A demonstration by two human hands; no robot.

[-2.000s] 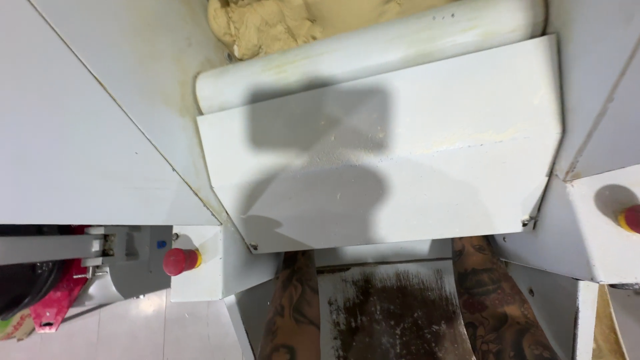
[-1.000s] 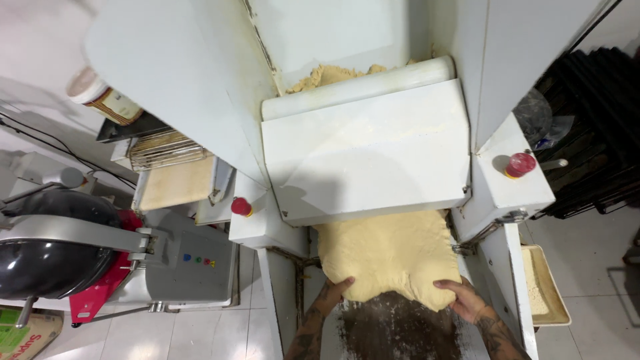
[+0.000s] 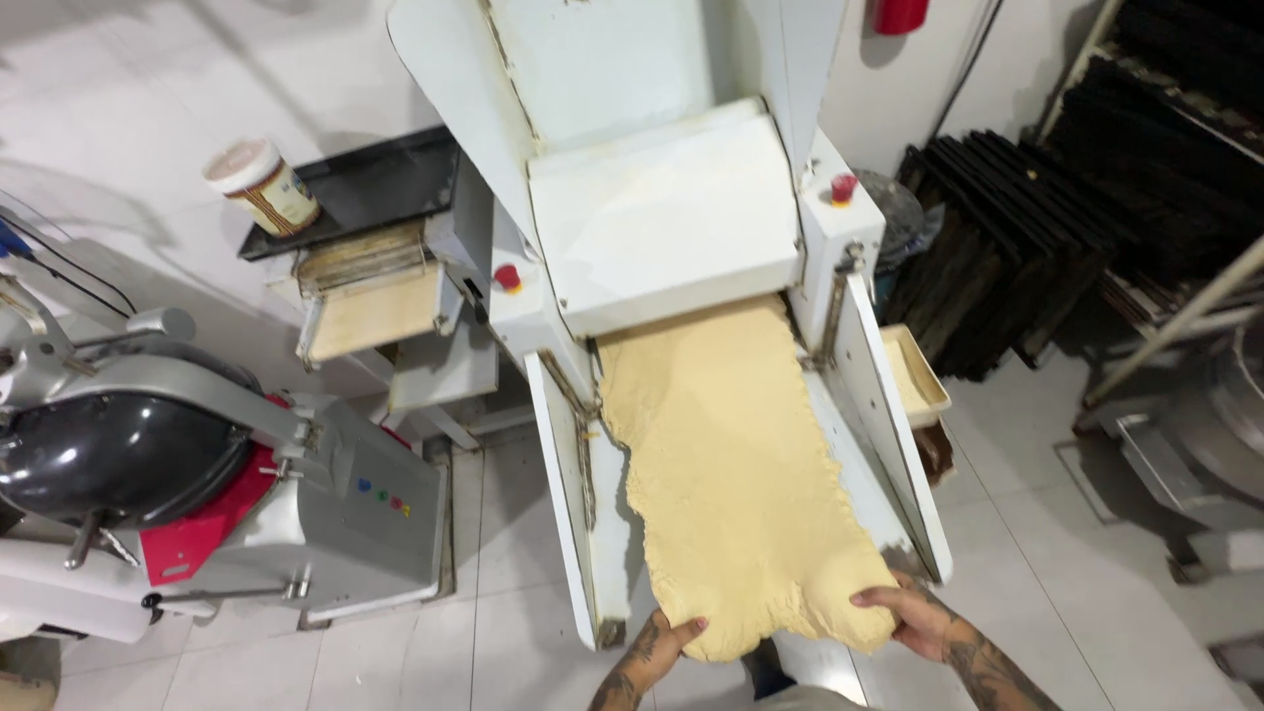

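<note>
A long sheet of pale yellow dough (image 3: 731, 464) comes out from under the white guard (image 3: 671, 227) of a dough sheeter and lies down its sloping chute. My left hand (image 3: 667, 642) grips the sheet's lower left corner, thumb on top and fingers hidden beneath. At the lower right corner, my right hand (image 3: 908, 617) holds the dough the same way. The dough's edges are ragged, and its near end hangs past the chute between my hands.
Side walls (image 3: 563, 504) flank the chute. Red buttons (image 3: 508, 277) sit on both sides of the machine. A grey machine with a black bowl (image 3: 128, 459) stands left, near a jar (image 3: 262, 188) on a black tray (image 3: 375, 193). Dark trays (image 3: 1007, 227) and a cream tub (image 3: 913, 375) are right.
More of the dough has come out below the guard, now a long sheet. Both hands have moved toward me with its near end. Two seconds ago no dough showed below the guard. The view has widened.
</note>
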